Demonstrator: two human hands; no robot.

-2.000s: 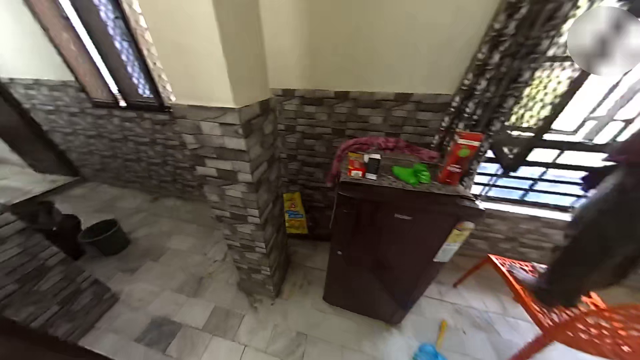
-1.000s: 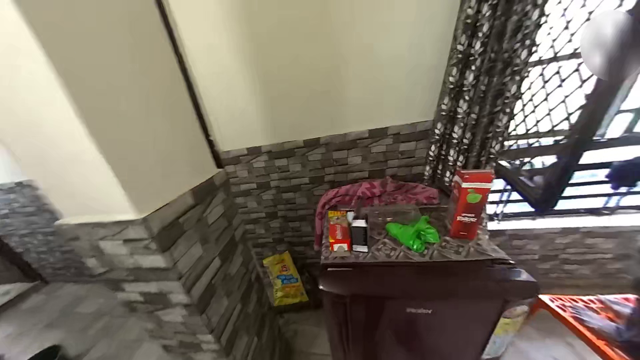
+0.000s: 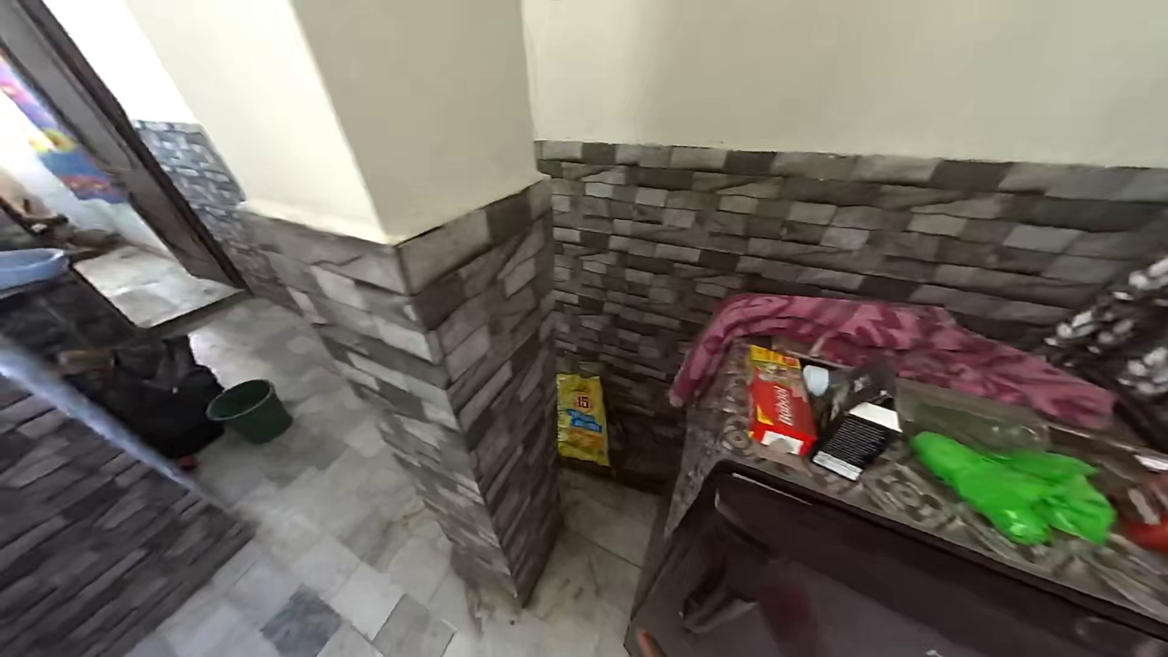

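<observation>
Only a fingertip, seemingly of my right hand [image 3: 648, 644], shows at the bottom edge, by the front left edge of a dark maroon refrigerator [image 3: 849, 593]. What the rest of that hand does is hidden. My left hand is out of view. On the refrigerator's patterned cover [image 3: 899, 493] lie a red and yellow toothpaste box [image 3: 781, 406], a black and white box [image 3: 856, 443] and a crumpled green plastic bag [image 3: 1013, 488]. A pink patterned cloth [image 3: 849, 324] runs along the back. Part of a red thing [image 3: 1145, 520] shows at the right edge.
A stone-clad pillar [image 3: 456, 365] stands left of the refrigerator. Behind it, a yellow packet [image 3: 582, 420] rests low against the wall. Farther left are a dark green bucket [image 3: 251, 412], a black bag [image 3: 164, 392], a low stone-clad wall [image 3: 82, 529] and a doorway with a dark frame [image 3: 137, 164].
The view has come closer to the refrigerator and swung left since a second ago. A fingertip has appeared at the bottom edge. The things on top lie as before.
</observation>
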